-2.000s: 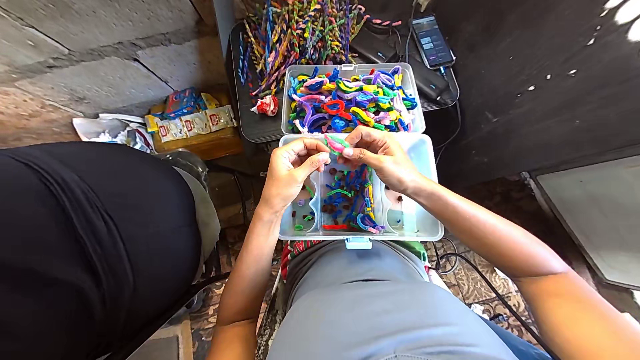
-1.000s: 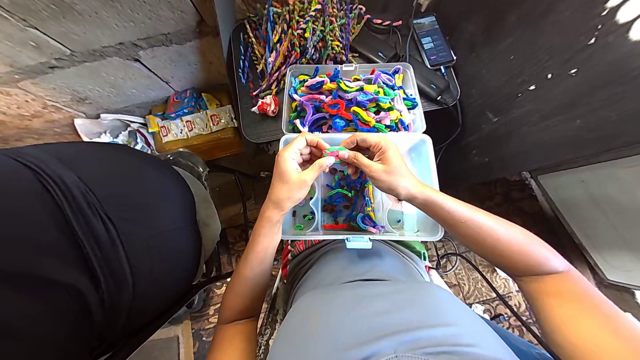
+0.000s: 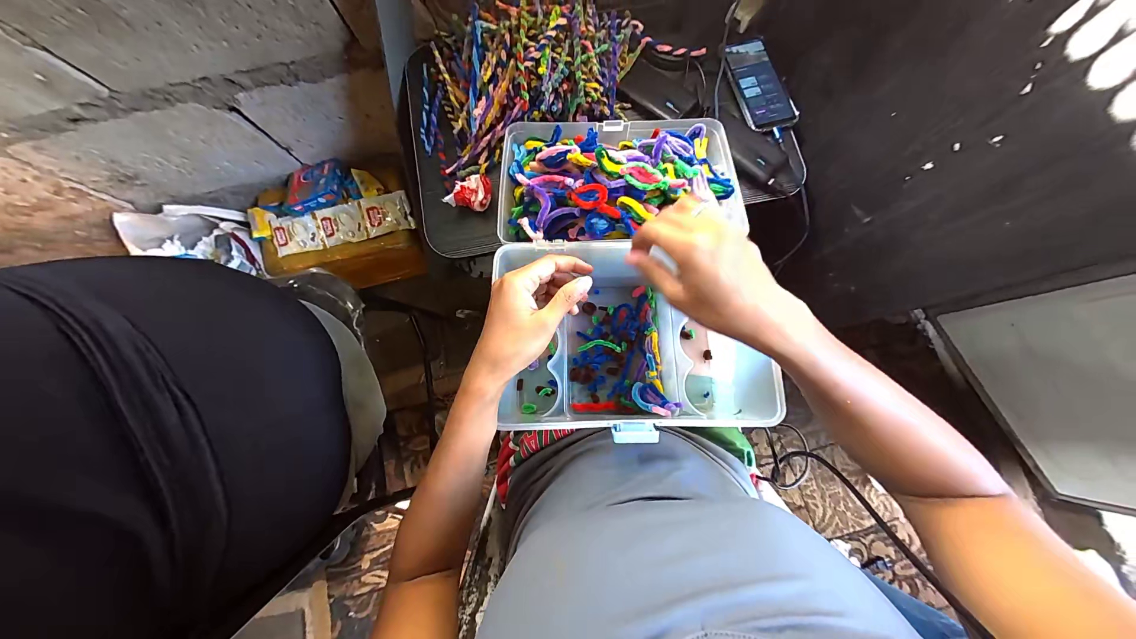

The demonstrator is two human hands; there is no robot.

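My left hand (image 3: 539,306) is over the left part of a clear plastic box (image 3: 772,399), fingers apart and curled, with nothing seen between them. My right hand (image 3: 697,257), blurred, hovers at the hinge side near the lid; its fingertips are unclear, so whether it holds anything cannot be told. The open lid (image 3: 733,169) is full of coloured chenille-stem loops (image 3: 590,195), among them a pink and green one (image 3: 643,176). Inside the box lie dark and blue chenille scraps (image 3: 603,355), a red strip (image 3: 593,407) and twisted pieces (image 3: 652,395).
Beyond the lid, many twisted chenille stems (image 3: 541,62) lie on a dark tray or table (image 3: 444,226) beside a crumpled red and white wrapper (image 3: 470,192). A phone (image 3: 760,84) with a cable lies at right. Snack packets (image 3: 342,222) and a person's dark-clothed body (image 3: 177,426) are at left.
My hands, together on a small pink and green chenille piece before, have separated. The right hand has moved right and toward the lid. A pink and green loop now shows among those in the lid.
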